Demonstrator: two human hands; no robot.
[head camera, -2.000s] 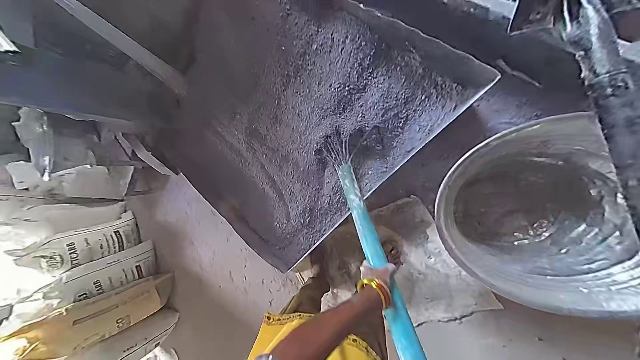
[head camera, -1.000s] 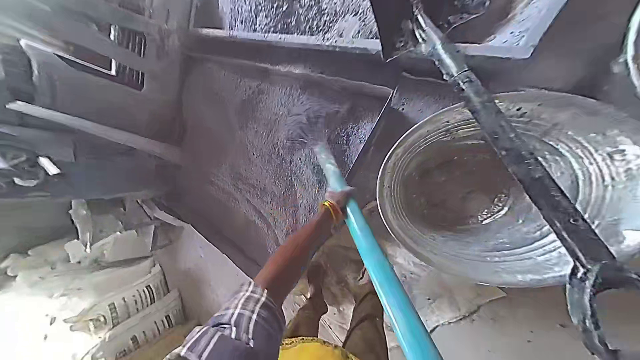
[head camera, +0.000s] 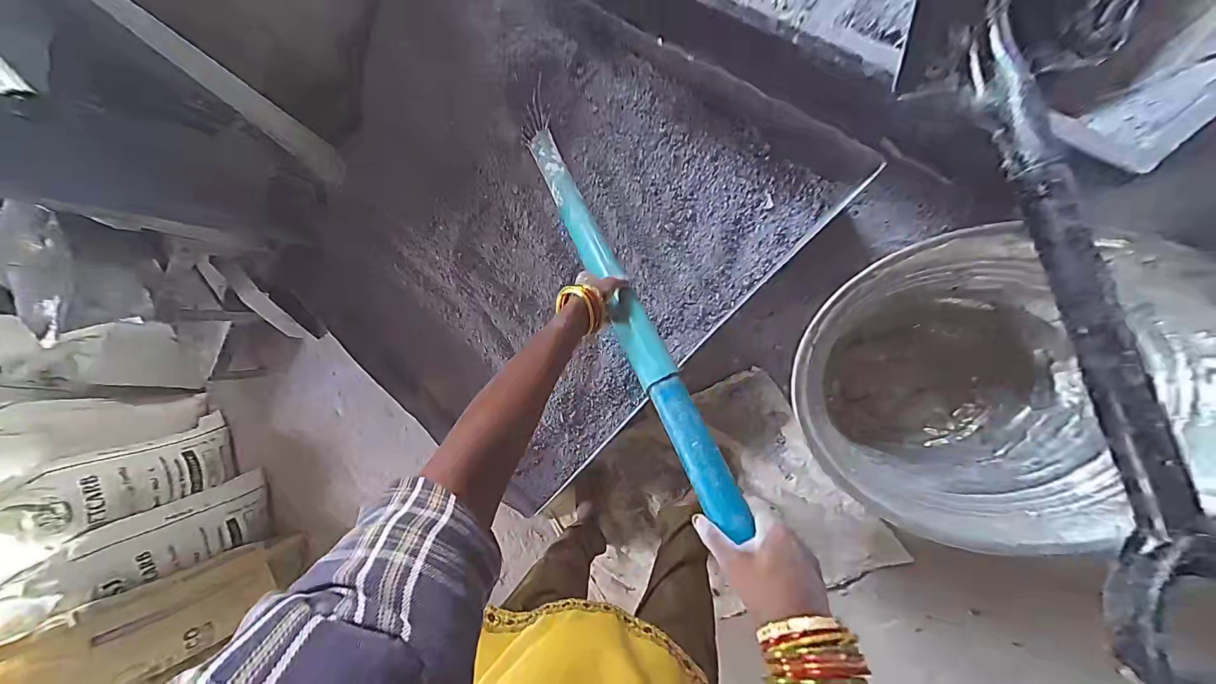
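Note:
A long blue-green pipe-like handle (head camera: 641, 347) with thin wire-like bristles at its far end slants over a square metal tray (head camera: 807, 242) of grey granular material (head camera: 655, 161). The bristles are over the tray's far left part. My left hand (head camera: 603, 294), with yellow bangles at its wrist, is closed around the handle's middle. At the near end of the handle, my right hand (head camera: 768, 565) grips the darker blue section, gold and red bangles on its wrist.
A large round metal basin (head camera: 817, 437) stands at the right, with a dark metal bar (head camera: 1092, 294) crossing over it. Printed sacks (head camera: 142, 484) are stacked at the left. More grey material (head camera: 845, 24) lies in a container at the top. Sheeting (head camera: 760, 456) covers the floor by the feet.
The bristle end has moved to the far left part of the tray. My right hand, not seen in the earlier frames, is now in view on the handle's near end. The view has shifted.

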